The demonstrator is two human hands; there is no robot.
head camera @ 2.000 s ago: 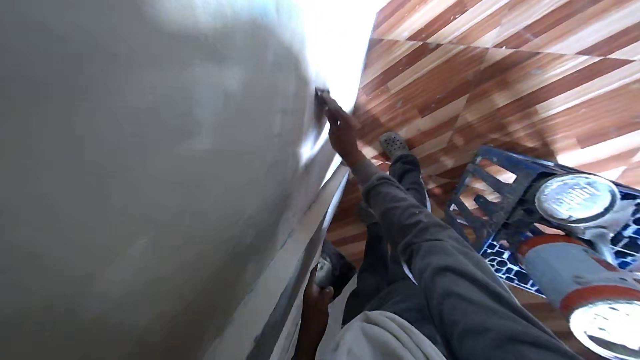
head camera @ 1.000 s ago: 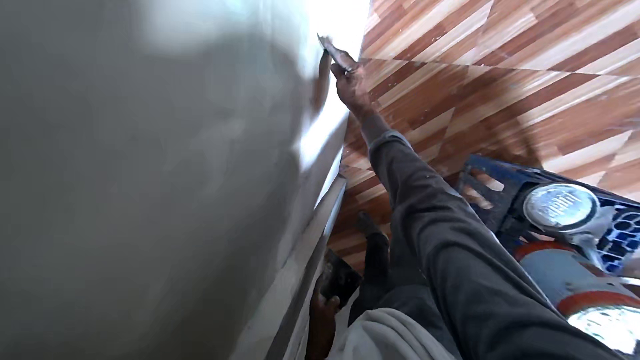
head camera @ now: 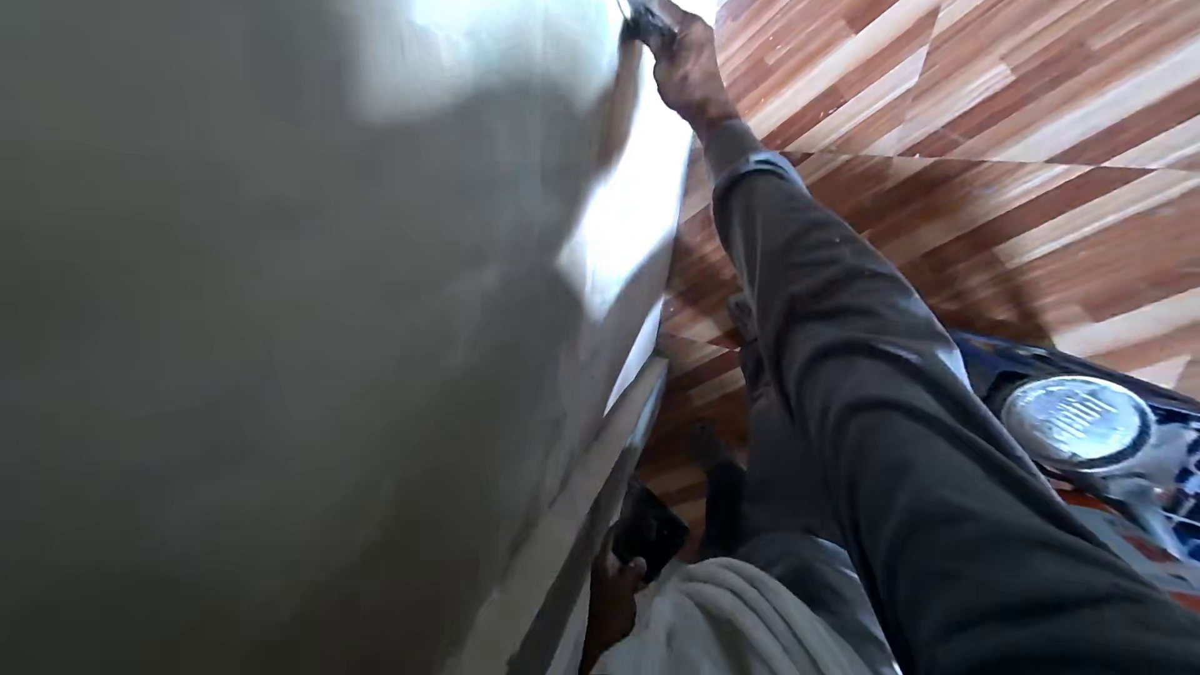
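Observation:
A smooth grey wall (head camera: pixel 328 328) fills the left half of the view, with bright glare near its top right. My right hand (head camera: pixel 692 75), at the end of an outstretched dark sleeve, grips a small dark hand tool (head camera: pixel 649 26) against or close to the wall at the top edge; its exact kind cannot be told. Low in the view, beside the wall's lower ledge, my left hand (head camera: pixel 619 586) holds a dark, flat-looking object (head camera: pixel 649 527), partly hidden in shadow. A light cloth (head camera: pixel 750 623) lies over my front.
Below me spreads a floor with a brown and cream wood-strip pattern (head camera: pixel 984 112). To the right stands a blue plastic crate (head camera: pixel 1003 361) with a round metallic lid or can (head camera: pixel 1078 422) and a grey and red container (head camera: pixel 1116 534) on or by it. A pale ledge (head camera: pixel 562 534) runs along the wall.
My right hand has moved up and away along the wall with the tool in it. My left hand stays low with the dark object.

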